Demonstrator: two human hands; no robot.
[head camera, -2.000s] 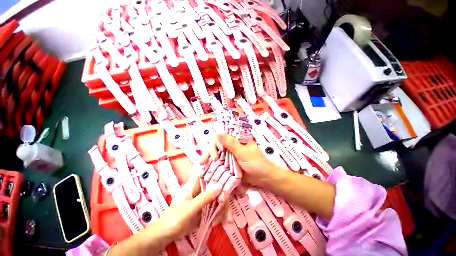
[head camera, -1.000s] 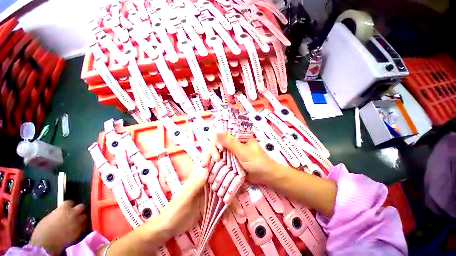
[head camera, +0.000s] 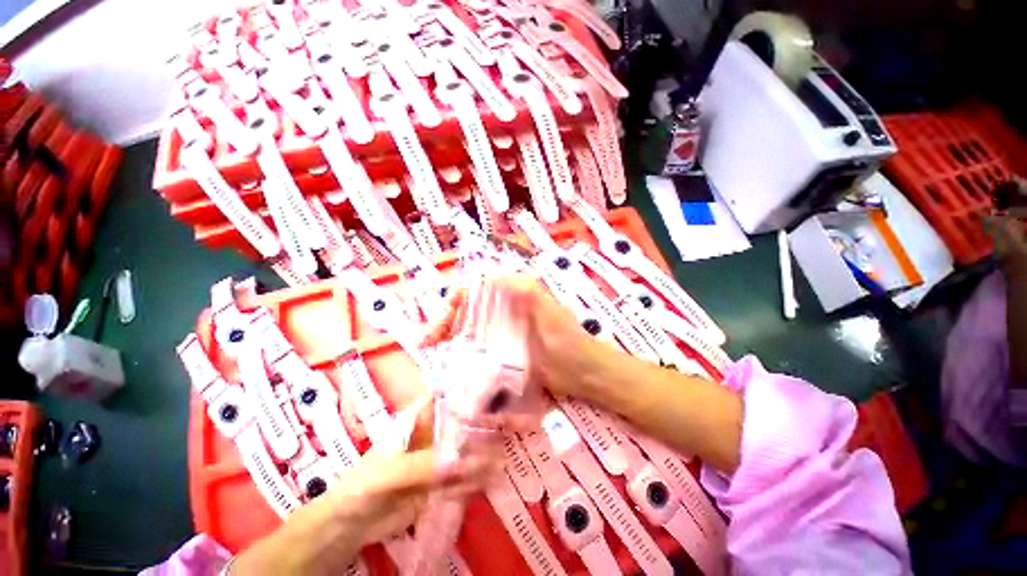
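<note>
Several pale pink smartwatches with straps are bundled together (head camera: 479, 388) between my hands over the near tray; the bundle is blurred. My right hand (head camera: 552, 338) holds it from the right. My left hand (head camera: 389, 489) holds it from the lower left, its fingers blurred. The orange-red compartment tray (head camera: 214, 484) lies below, with more pink watches lying across it, such as one at the lower right (head camera: 577, 518) and one at the left (head camera: 230, 413). My palms and the inner side of the bundle are hidden.
Stacked trays (head camera: 180, 169) covered with pink watches stand behind. A white tape dispenser (head camera: 766, 146), an open box (head camera: 839, 264) and a paper slip (head camera: 698, 219) are at the right. A white bottle (head camera: 73, 366) is at the left. Another person's sleeve (head camera: 974, 360) shows at the right edge.
The neat bundle has turned in my hands and is now blurred, with a dark round watch back showing. Another hand at the lower left has gone, as has the phone. The view has shifted slightly.
</note>
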